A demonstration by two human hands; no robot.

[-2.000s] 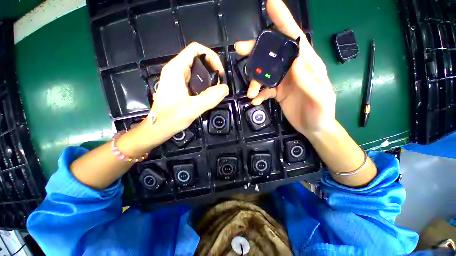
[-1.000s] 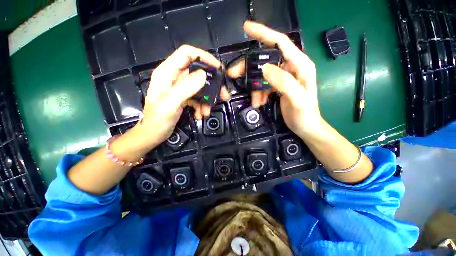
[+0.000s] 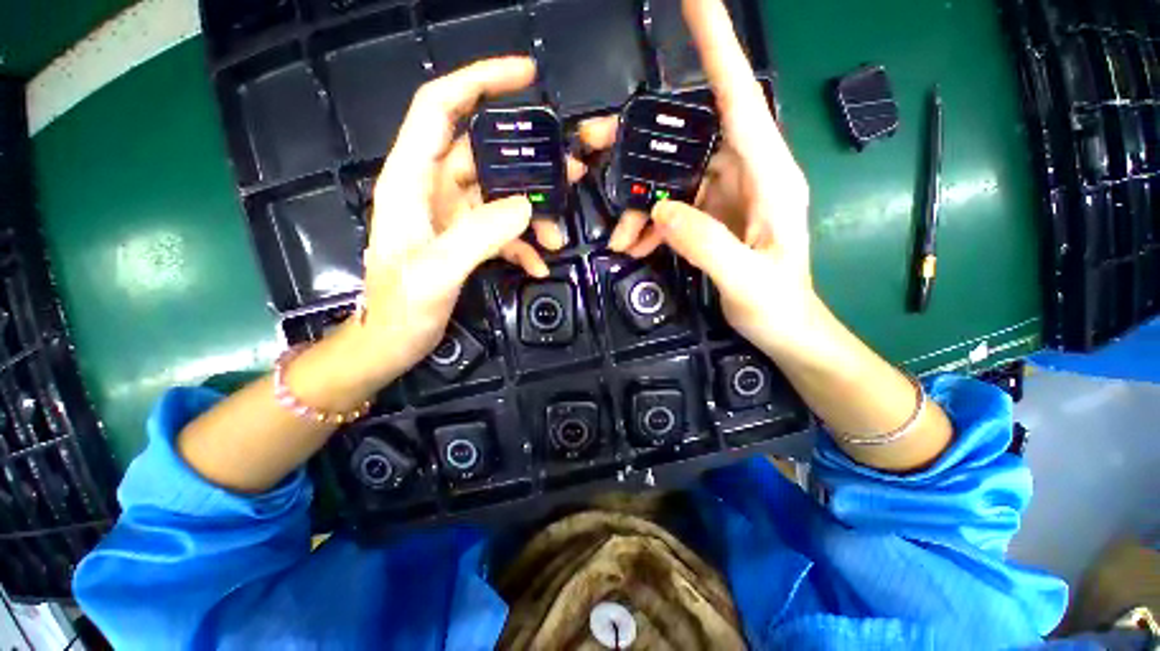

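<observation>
My left hand [image 3: 439,229] holds a black watch body [image 3: 518,153], screen up, showing white menu lines and a green mark; my thumb is at its lower edge. My right hand [image 3: 751,216] holds a second watch body [image 3: 664,150], screen up, with white lines and red and green marks; my thumb is at its lower edge. Both are held side by side above the black blister tray [image 3: 299,242]. Several watch bodies lie sensor side up in the tray's near pockets, one of them [image 3: 548,313] just below my hands. My hands hide some pockets.
A single small black watch unit [image 3: 868,104] lies on the green surface [image 3: 840,242] right of the tray. A black pen [image 3: 930,210] lies beside it. Other gridded black trays stand at the far right [image 3: 1100,178] and far left [image 3: 38,432].
The left watch was edge-on, and now its screen faces up with menu lines lit. The right watch has been turned more upright and its display has changed. Both thumbs have moved to the screens' lower edges.
</observation>
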